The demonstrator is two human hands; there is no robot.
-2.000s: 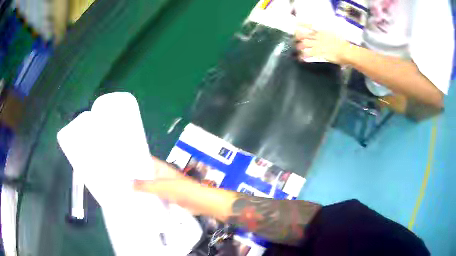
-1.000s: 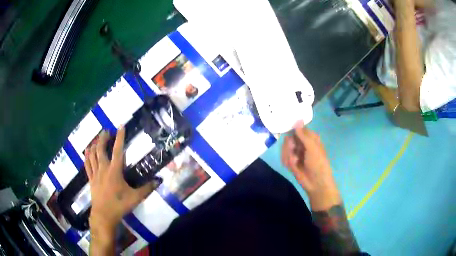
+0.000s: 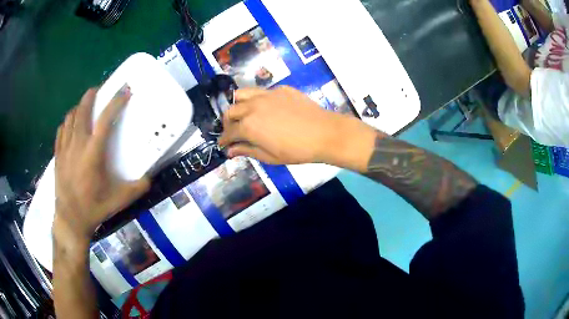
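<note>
A glossy white cover (image 3: 150,103) lies over the left part of the black housing (image 3: 181,171), slanting from lower left to upper middle. My left hand (image 3: 93,162) is spread on the cover and holds it. The housing's right end, with the wiring compartment and thin leads (image 3: 215,118), shows past the cover. My right hand (image 3: 274,124) is at that end with bent fingers; its fingertips are at the leads, but whether they pinch one is hidden. The black power cord (image 3: 192,31) runs up from the housing.
The printed sheet (image 3: 284,180) lies under the housing. Another white cover (image 3: 387,75) lies at the right. Stacked black housings (image 3: 15,268) are at lower left, a black part (image 3: 103,9) at the top left. A coworker's arm (image 3: 502,47) shows at upper right. A red bin (image 3: 146,299) is below.
A white cover now lies over the housing under my left hand. My right hand has moved left from the other white cover to the wiring end.
</note>
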